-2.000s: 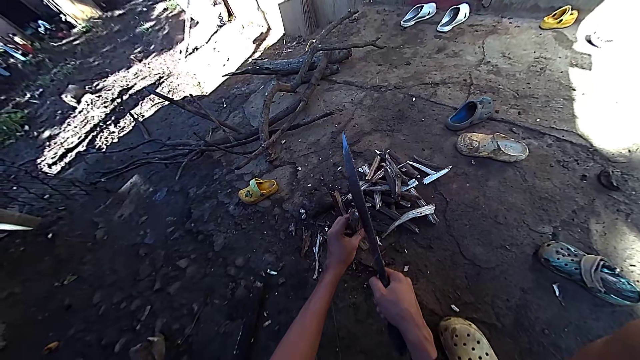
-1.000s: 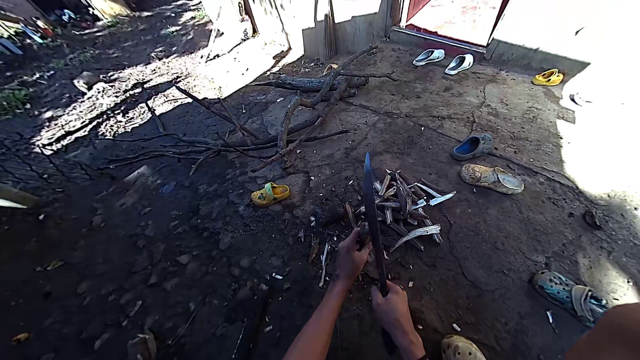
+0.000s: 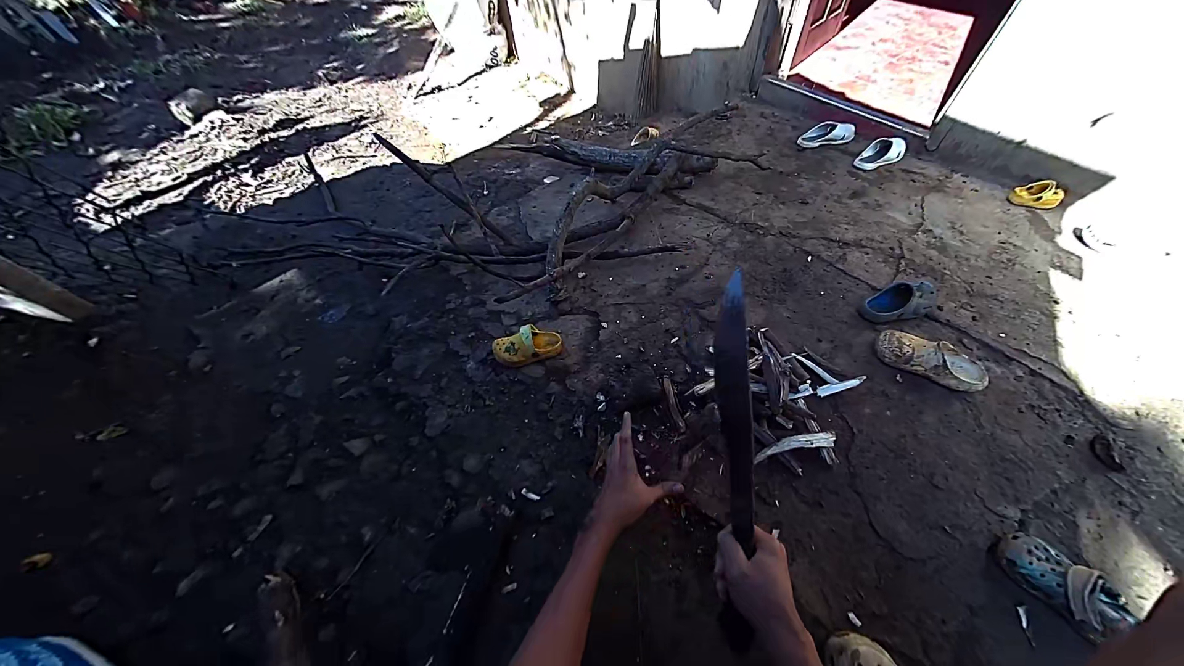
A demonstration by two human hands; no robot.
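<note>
My right hand (image 3: 757, 575) is closed on the handle of a machete (image 3: 733, 398), its dark blade upright with the tip pointing away from me. To its left, my left hand (image 3: 633, 483) is spread above the dirt, fingers apart, holding nothing. Just beyond both hands lies a heap of split firewood pieces (image 3: 786, 388), partly hidden behind the blade. Some pieces are pale and freshly split, others dark. A short dark stick (image 3: 673, 405) rests on the ground past my left fingertips.
Long dry branches (image 3: 592, 222) and a thick log (image 3: 601, 155) lie farther off. A yellow child's clog (image 3: 527, 346) sits left of the heap; a blue-grey clog (image 3: 899, 302) and a tan clog (image 3: 932, 361) lie right. A patterned clog (image 3: 1064, 583) is at lower right, near a person's limb.
My left hand has opened and its fingers have spread; before, they were curled beside the blade. The machete remains in my right hand. The view has tilted up, showing more of the doorway.
</note>
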